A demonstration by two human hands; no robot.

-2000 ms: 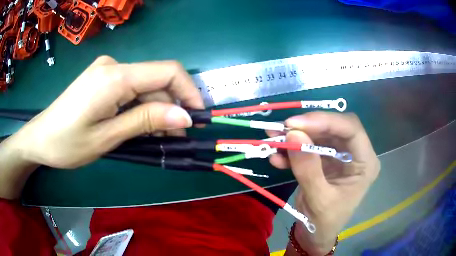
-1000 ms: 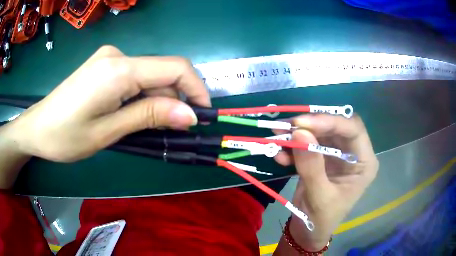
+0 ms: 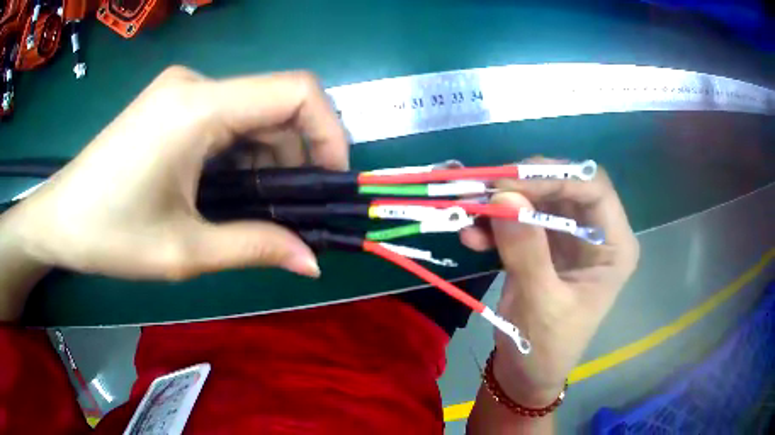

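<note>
Three black cable ends (image 3: 310, 183) lie side by side over the bench, with red, green and white-sleeved cores leaving them to the right. The cores carry white marker sleeves and silver ring terminals (image 3: 586, 170). My left hand (image 3: 183, 183) is around the black cables, fingers above and thumb below, its thumb tip apart from the fingers. My right hand (image 3: 552, 246) pinches a green core's terminal end between thumb and forefinger. That terminal's tip is hidden by the fingers. The lowest red core (image 3: 425, 276) slants down to the right, outside my right hand's grip.
A steel ruler (image 3: 544, 89) curves across the green bench (image 3: 382, 38) behind the hands. Orange connectors (image 3: 127, 13) with short leads lie at the upper left. Blue material (image 3: 722, 17) shows at the upper right. The bench's near edge runs below the hands.
My left thumb has moved down off the top cable to below the group, and the hand has opened wider around the cables. The cable ends and my right hand sit slightly higher in view.
</note>
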